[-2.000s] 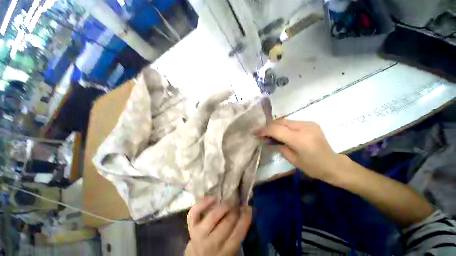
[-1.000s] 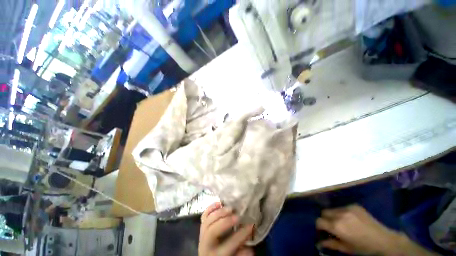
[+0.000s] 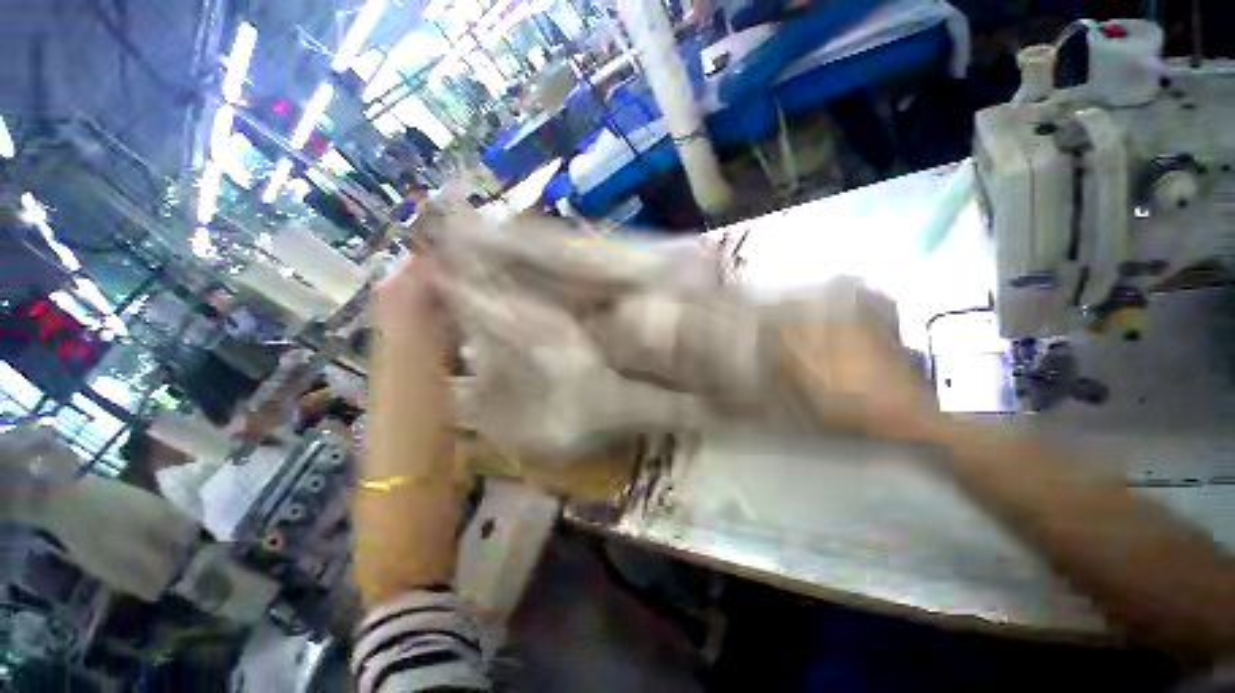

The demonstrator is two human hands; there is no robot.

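Note:
The beige-grey patterned garment (image 3: 582,339) is blurred and held up above the left part of the white sewing table (image 3: 772,508), away from the needle. My left hand (image 3: 417,291) is at its left end, blurred, and grips the cloth. My right hand (image 3: 840,359) is at its right end, strongly blurred, and holds the cloth; its fingers cannot be made out. The off-white sewing machine head (image 3: 1070,203) stands at the right, with no cloth seen at its presser foot (image 3: 1036,372).
A pale post (image 3: 675,108) and blue covered surfaces (image 3: 786,81) stand behind the table. Other machines (image 3: 305,494) are at the left. The table's front edge (image 3: 813,592) runs below the garment.
The view has swung left. The garment has come away from the needle and been lifted to the left. My right hand has taken hold of it, and my left hand has moved to its far end.

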